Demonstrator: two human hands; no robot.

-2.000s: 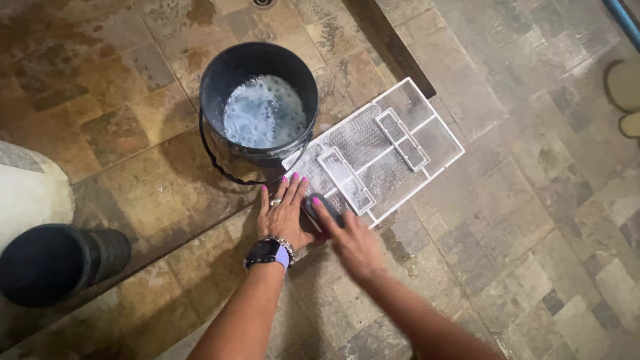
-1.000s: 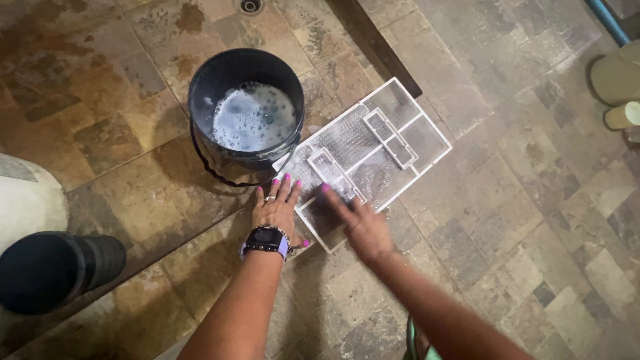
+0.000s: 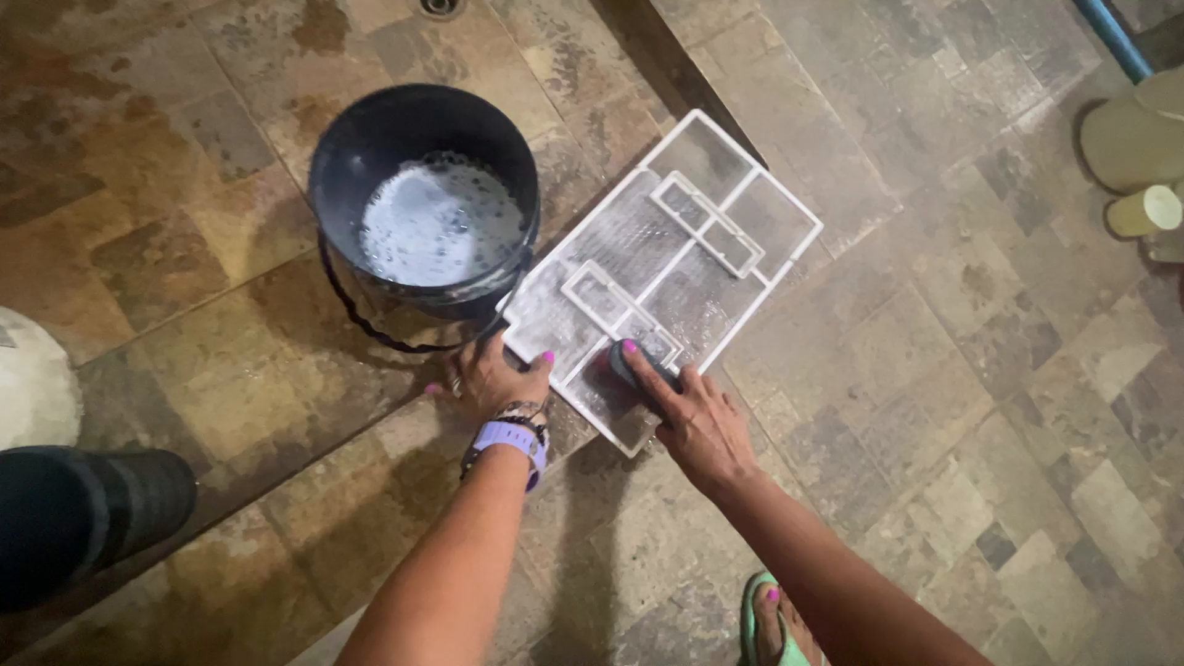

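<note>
A white plastic-framed mesh filter panel (image 3: pixel 689 245), wet and sudsy, lies at a slant over the tiled floor, its upper left side beside a black bucket (image 3: pixel 425 185). Foamy water (image 3: pixel 444 222) stands in the bucket, whose handle hangs down at its front. My left hand (image 3: pixel 495 379), with a purple-strapped watch at the wrist, grips the panel's lower left corner, thumb on the frame. My right hand (image 3: pixel 698 416) holds a dark scrubbing brush or pad (image 3: pixel 638 370) against the mesh near the panel's lower end; its exact kind is hidden by the fingers.
A dark ribbed container (image 3: pixel 102 513) and a whitish container (image 3: pixel 32 384) stand at the left. A floor step edge (image 3: pixel 305 453) runs diagonally beneath the bucket area. Pale containers (image 3: pixel 1133 139) and a blue pipe (image 3: pixel 1115 42) are at the upper right. A sandalled foot (image 3: pixel 782 620) is at the bottom.
My left hand has shifted from lying flat with fingers spread on the panel to gripping its corner. My right hand stays at the lower end with the scrubber.
</note>
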